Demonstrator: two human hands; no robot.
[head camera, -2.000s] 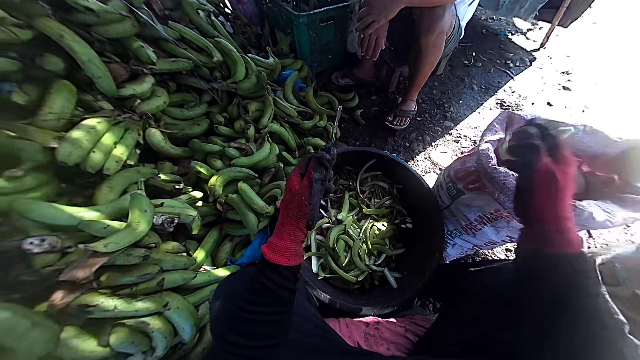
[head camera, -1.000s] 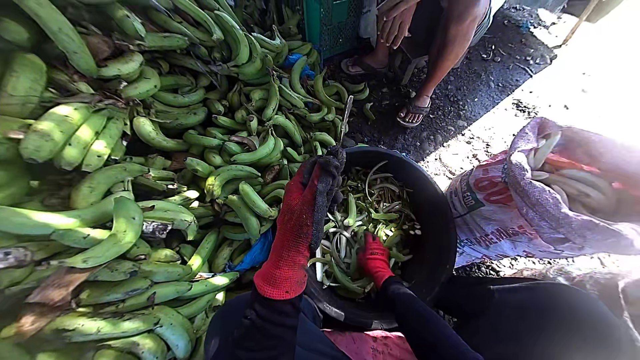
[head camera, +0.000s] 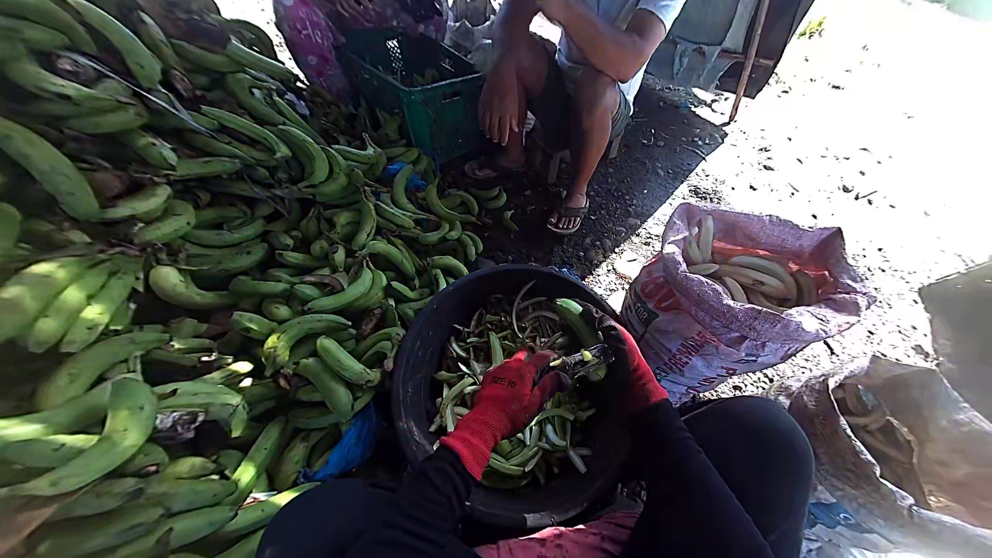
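My left hand (head camera: 511, 395), in a red knit glove with dark fingers, grips a small dark-handled cutting tool (head camera: 577, 363) over the black tub. In my right hand (head camera: 626, 360), gloved the same way, is a green banana (head camera: 577, 322) that points up and to the left. The tool touches or nearly touches the banana's lower end; the exact contact is hidden by the fingers. Beneath both hands, the round black plastic tub (head camera: 418, 387) holds many green and pale peel strips (head camera: 535, 446).
Green bananas (head camera: 333, 287) are heaped at the left. A woven sack (head camera: 682, 325) with peeled bananas (head camera: 759, 279) stands at the right, another sack (head camera: 891, 465) lower down. Beyond the tub sit a person (head camera: 589, 101) and a green plastic crate (head camera: 446, 116).
My right hand was down among the peels one second ago and now holds a green banana. My left hand has moved right, over the tub. The view has tilted up.
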